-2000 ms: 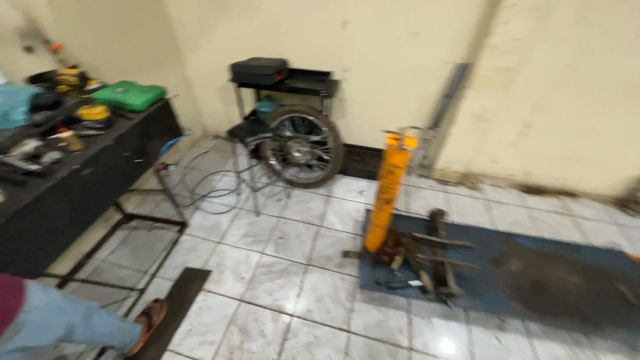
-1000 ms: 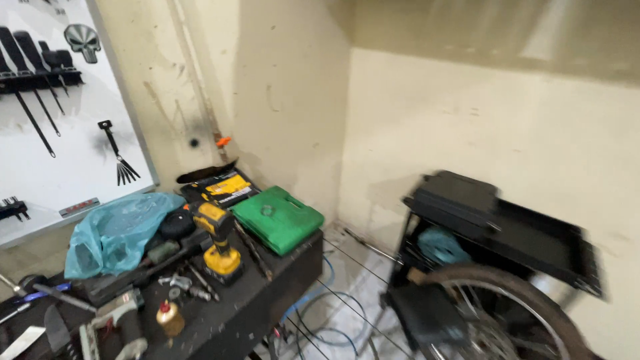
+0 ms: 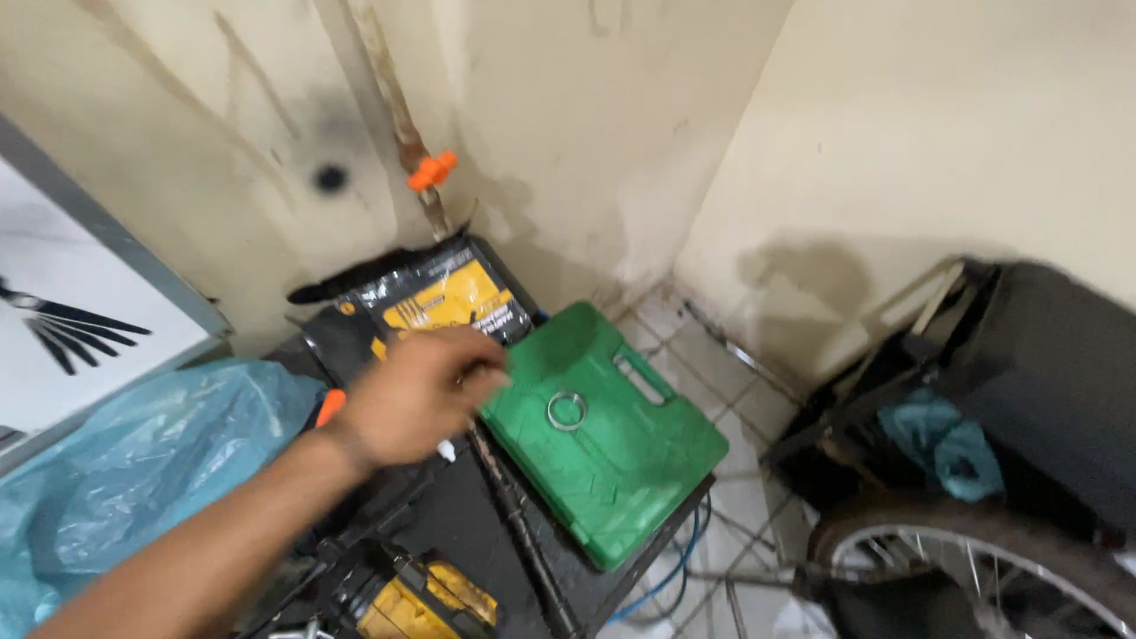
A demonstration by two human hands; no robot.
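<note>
My left hand [image 3: 435,390] reaches in from the lower left, its fingers curled over the left edge of a green plastic tool case [image 3: 621,453]. The hand is blurred, and whether anything is between the fingers cannot be seen. A metal ring [image 3: 566,411] lies on the case lid. Behind my hand is a black and yellow package [image 3: 444,297]. Below it, a yellow and black cordless drill [image 3: 417,603] lies partly in view beside a long dark metal bar [image 3: 524,532]. My right hand is out of view.
A blue plastic bag [image 3: 177,470] covers the bench's left part, beneath a white tool board [image 3: 80,257]. An orange-handled valve [image 3: 432,171] sits on the wall pipe. At the right stand a black cart [image 3: 1047,382] and a spoked wheel [image 3: 958,532]; a blue hose [image 3: 666,577] runs on the floor.
The view has turned and closed in from the room to the bench corner. My left hand has come into view over the bench, where the frame one second ago shows no hand.
</note>
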